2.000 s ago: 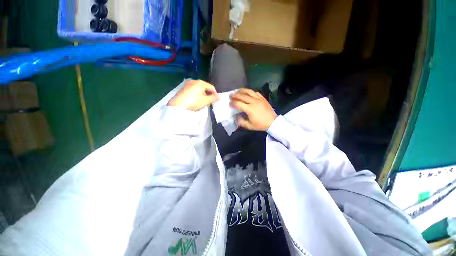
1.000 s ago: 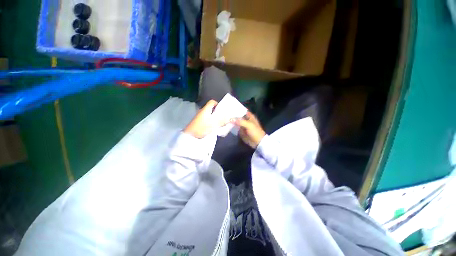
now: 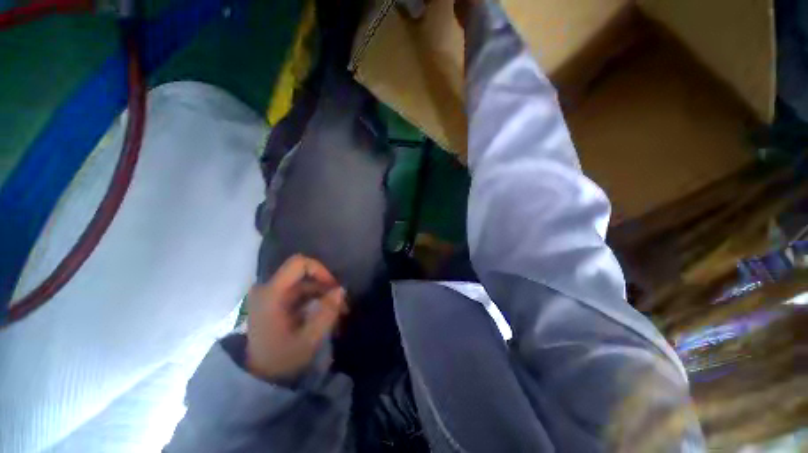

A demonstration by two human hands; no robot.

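The open brown carton (image 3: 682, 133) is at the upper right. My right sleeve reaches up across its near side. My right hand (image 3: 462, 11) is almost wholly cut off by the top edge, so its fingers and any held thing cannot be made out. A small pale piece (image 3: 412, 7) shows at the top edge beside it, partly cut off. My left hand (image 3: 297, 318) is over my lap, fingers loosely curled and apart, with nothing visible in it.
A large white ribbed foam mass (image 3: 133, 239) fills the left side. A red cord (image 3: 128, 168) and a blue trolley bar (image 3: 66, 146) cross the upper left. A yellow floor line (image 3: 292, 71) shows beyond my knee. The right side is blurred.
The view has swung and tilted. My hands, together on a white foam piece before, are now apart: the right has moved up to the carton and the left stays over the lap without the foam.
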